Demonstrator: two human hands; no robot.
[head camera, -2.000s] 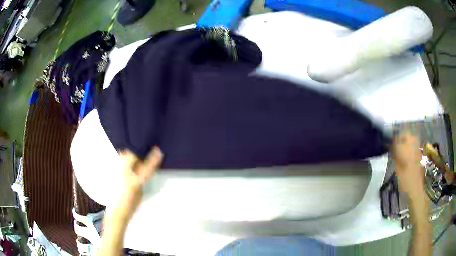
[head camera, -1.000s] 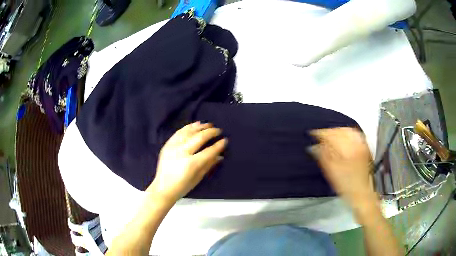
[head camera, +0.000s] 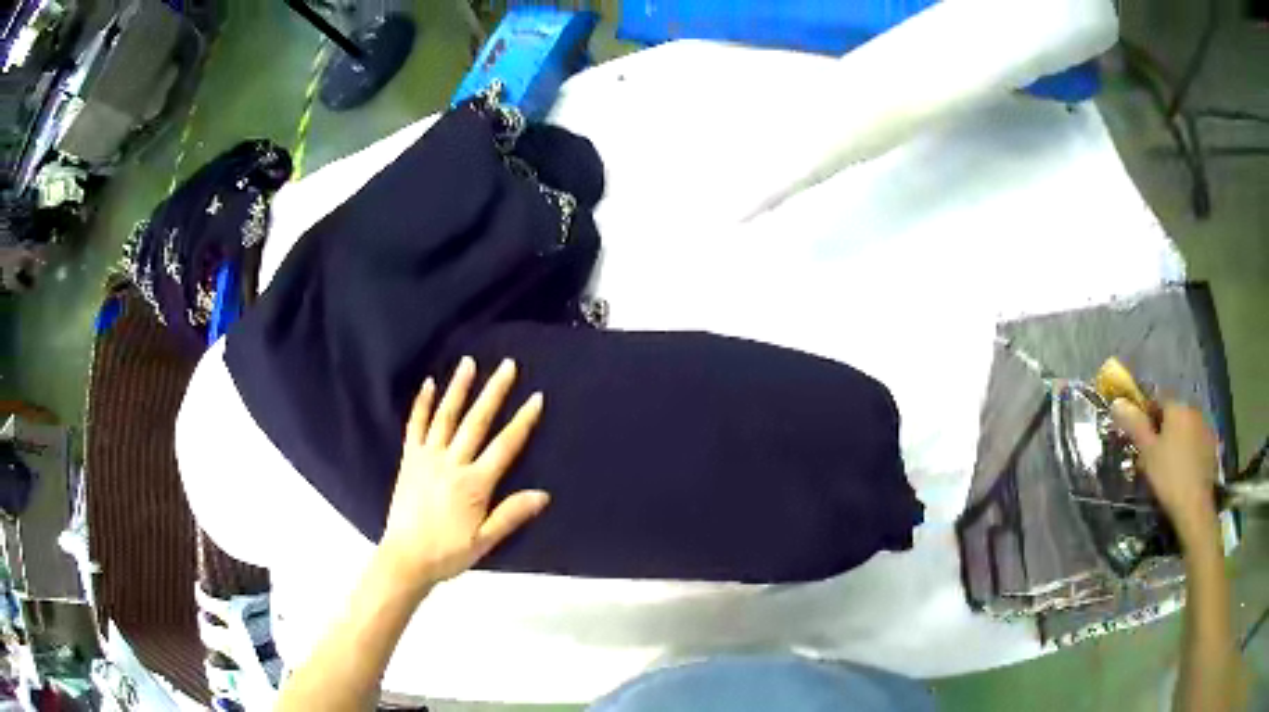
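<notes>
A dark navy garment (head camera: 668, 445) lies over the white pressing form, its narrower part stretched flat to the right with a crumpled end. Cream embroidery (head camera: 550, 209) shows along its far edge. My left hand (head camera: 466, 480) lies flat on the garment, palm down and fingers spread, gripping nothing. My right hand (head camera: 1169, 452) is at the right, closed around the wooden handle of the steam iron (head camera: 1097, 438), which sits on the grey cloth-covered rest (head camera: 1023, 487).
A white sleeve arm (head camera: 960, 70) reaches over the white table cover (head camera: 835, 251) at the far right. Blue metal supports (head camera: 765, 25) stand behind. A dark embroidered garment (head camera: 202, 237) hangs at the far left above a brown ribbed surface (head camera: 139, 487).
Both hands were on the garment; my right hand has moved right to the iron's handle. My left hand has shifted slightly left and flattened. The garment was pulled over the form earlier and now lies flat.
</notes>
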